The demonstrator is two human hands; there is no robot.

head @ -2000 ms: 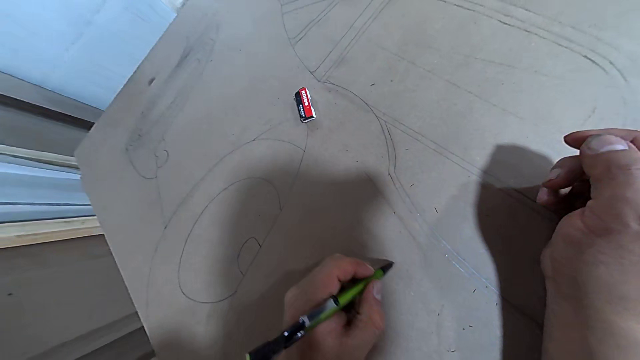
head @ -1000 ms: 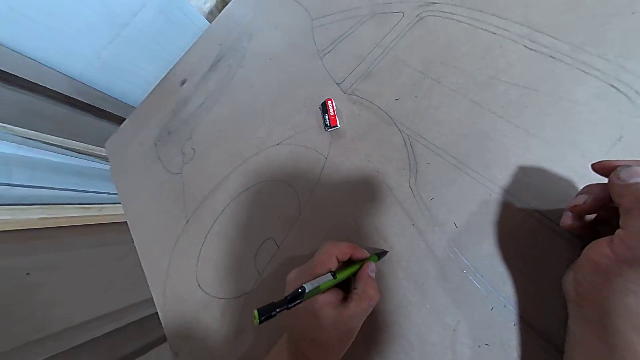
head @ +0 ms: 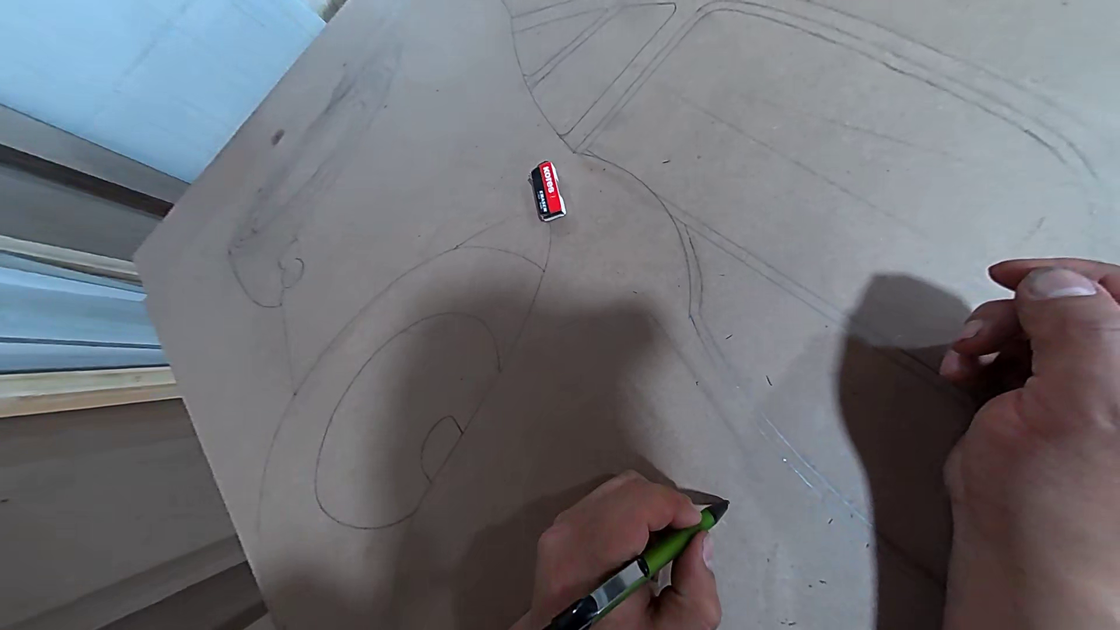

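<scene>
My left hand, at the bottom centre, is shut on a green and black mechanical pencil or pen. Its dark tip points up and to the right, at or just above a brown board; contact is unclear. At the right edge is my right hand, its fingers loosely curled, thumb uppermost, with nothing visible in it. A small eraser in a red, black and white sleeve lies on the board, up and left of the pencil. Thin pencil lines, curved and straight, cover the board, including a large oval.
Small dark crumbs lie on the board near the lines. Beyond its angled left edge are a pale blue surface at upper left and wooden strips beside brown panels. My hands cast dark shadows on the board.
My left hand with the pencil has shifted a little up and left across the board, then down and right. The eraser remains at the same place on the board.
</scene>
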